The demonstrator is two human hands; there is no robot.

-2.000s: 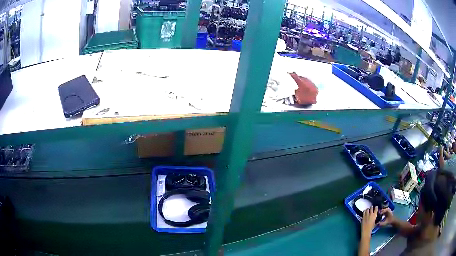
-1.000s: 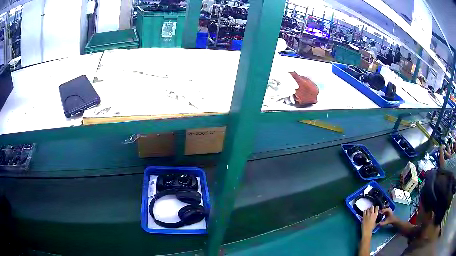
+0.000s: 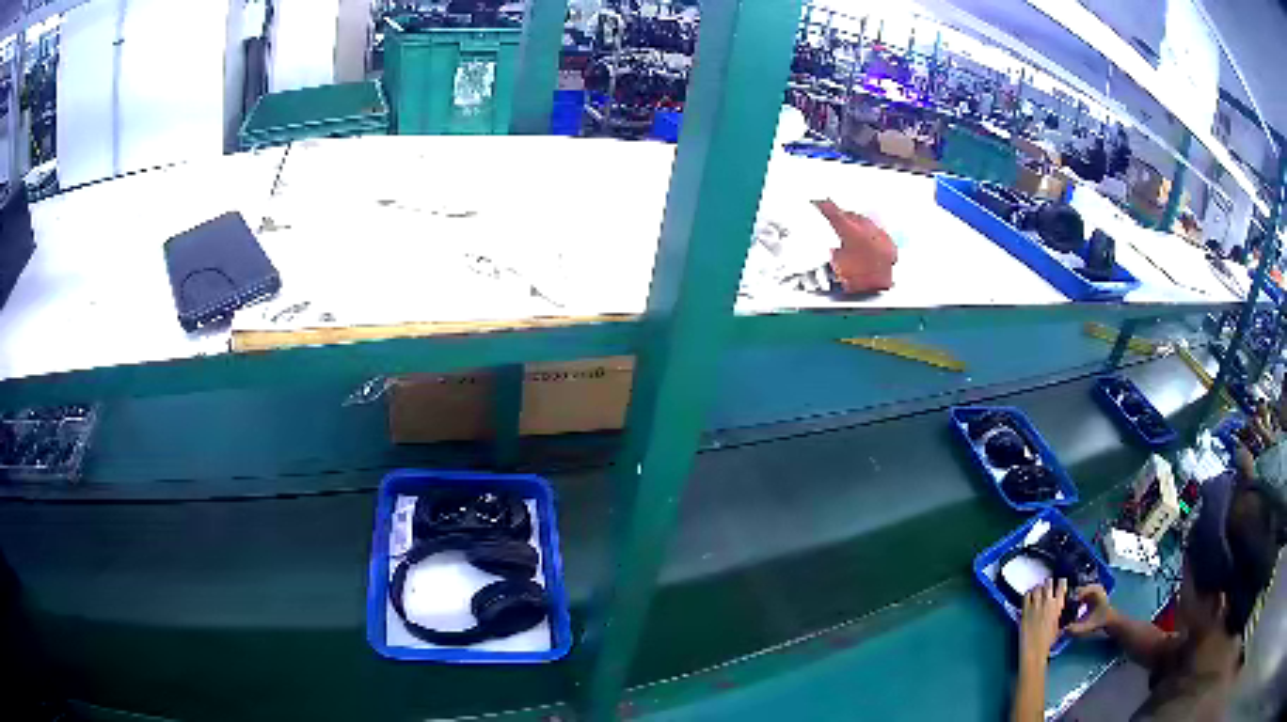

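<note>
Neither of my hands is in the picture. Nearest in front of me, a blue tray (image 3: 378,607) lies on the dark green conveyor belt, left of a green post. Black headphones (image 3: 487,609) lie in it on a white sheet (image 3: 440,588), the headband curving to the left. Above them in the same tray lies another black item (image 3: 473,514), too blurred to tell exactly.
A green post (image 3: 692,268) stands in front. The white shelf (image 3: 466,212) holds a black slab (image 3: 222,268), an orange-brown item (image 3: 858,250) and a blue tray (image 3: 974,223). Brown cartons (image 3: 576,398) sit beneath. At right, a person (image 3: 1217,607) handles a tray (image 3: 1005,604).
The nearest blue tray with the headphones has moved left along the belt, away from the green post. A farther tray at right has also shifted slightly left.
</note>
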